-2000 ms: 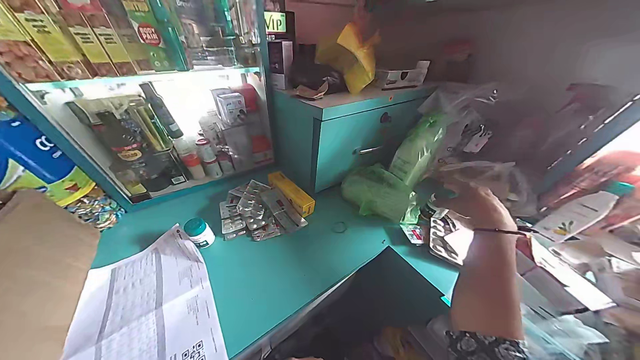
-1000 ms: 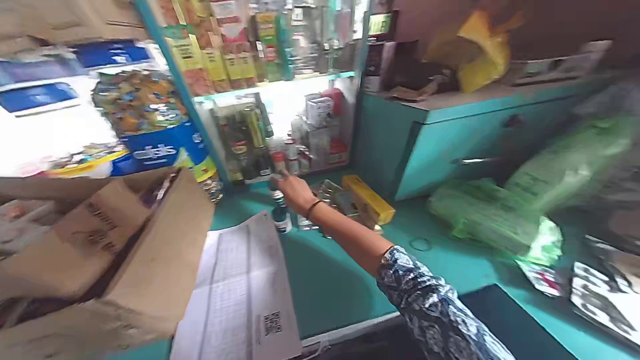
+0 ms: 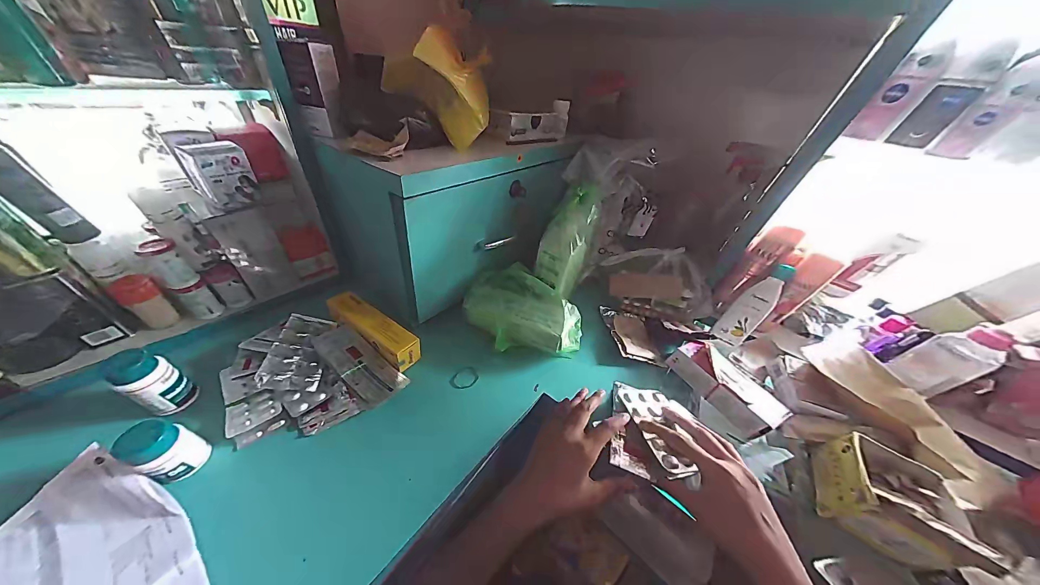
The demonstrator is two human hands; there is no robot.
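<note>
Blister packs of tablets [image 3: 654, 431] lie at the counter's edge, right of centre. My right hand [image 3: 707, 463] rests its fingers on them from the right. My left hand [image 3: 573, 455] reaches their left side with its fingers spread; whether it grips a pack I cannot tell. On the left, two white jars with teal lids, one [image 3: 154, 380] behind the other [image 3: 162, 451], stand on the teal counter. A loose pile of blister strips [image 3: 305, 378] lies beside them against a yellow carton [image 3: 374, 331]. A rubber band [image 3: 464, 378] lies between the pile and my hands.
Printed sheets [image 3: 101, 528] cover the near left. Behind the counter are a glass display shelf [image 3: 179, 325], a teal drawer cabinet [image 3: 463, 236] and green plastic bags [image 3: 520, 313]. Opened cartons [image 3: 894, 496], a white bottle [image 3: 751, 309] and papers crowd the right side.
The arm that reached to the jars one second ago has left them, and two jars now stand there; one stood there two seconds ago. Both hands are now at the blister packs. The view has swung right.
</note>
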